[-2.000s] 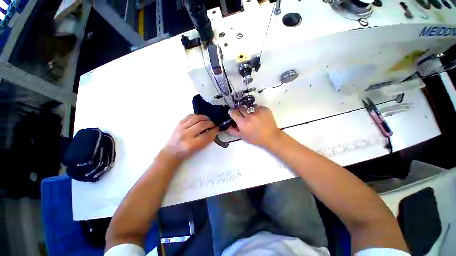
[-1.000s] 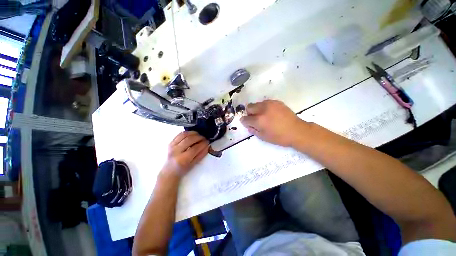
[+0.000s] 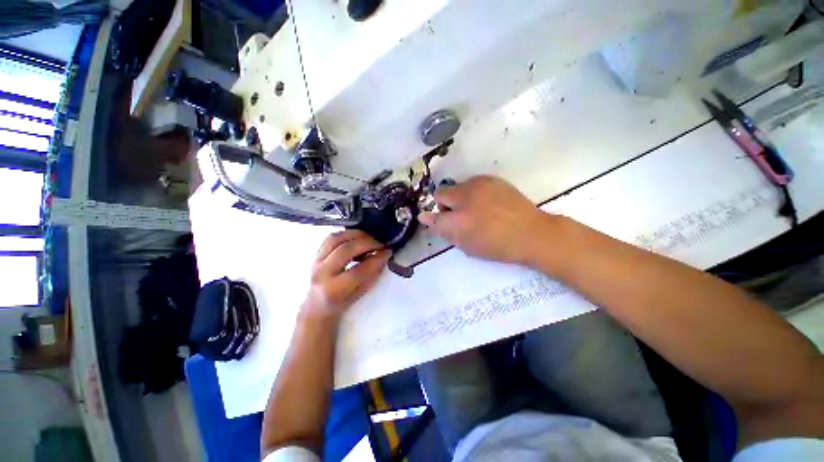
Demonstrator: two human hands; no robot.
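A small black workpiece [image 3: 387, 226] lies under the needle area [image 3: 402, 203] of the white sewing machine, partly hidden by metal parts and fingers. My left hand [image 3: 346, 271] holds its near left edge, fingers bent. My right hand [image 3: 483, 217] is just right of the needle area, its fingertips at a small metal part there; whether they touch the cloth I cannot tell. The bright metal guard loop [image 3: 271, 194] projects left from the machine head. The tension assembly [image 3: 312, 162] sits above it.
A stack of rounded black pieces [image 3: 224, 318] lies at the table's left edge. Snips with pink-red handles [image 3: 757, 149] lie at the right. A blue bin [image 3: 208, 397] stands below the left table corner. A round metal knob [image 3: 440, 127] is on the machine arm. Windows show far left.
The view has turned and shifted, so the machine head appears further left. My right hand has moved from the workpiece to just right of the needle area. My left hand remains at the workpiece.
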